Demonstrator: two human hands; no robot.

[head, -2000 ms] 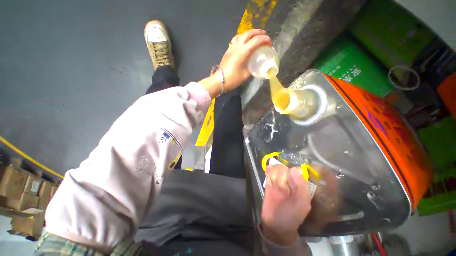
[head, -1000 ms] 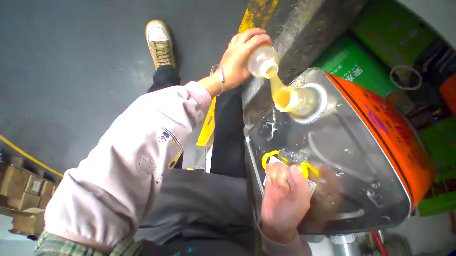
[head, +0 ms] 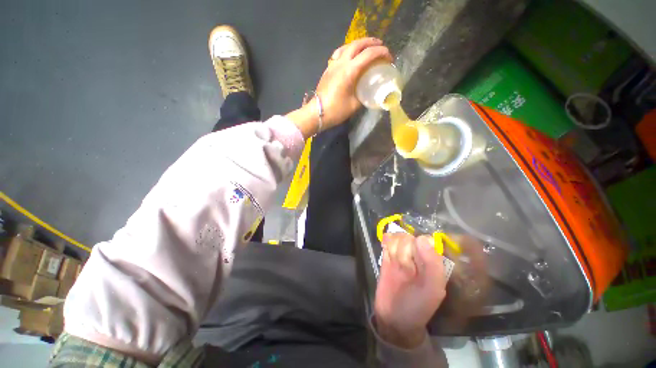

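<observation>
The large metal can (head: 503, 215) has a silver top and an orange printed side, and is tilted. My right hand (head: 411, 277) grips the can's yellow handle (head: 389, 223). My left hand (head: 345, 83) holds a small translucent glue bottle (head: 375, 85) with its open neck facing the can's pale spout (head: 436, 146). A thick stream of yellow glue (head: 401, 124) runs between spout and bottle neck. The spout and neck are close but apart. My left fingers partly hide the bottle's body.
Green and orange cans (head: 512, 90) stand at the upper right, beside a concrete ledge (head: 453, 50). My shoe (head: 230, 57) is on the grey floor (head: 129, 86) at the upper left. Cardboard boxes (head: 32, 269) are at the far left. A smaller metal can (head: 496, 352) shows below the large can.
The large can's top edge has shifted very slightly upward in the view, tilting a little more. Both hands keep their grips, and the glue stream is still running.
</observation>
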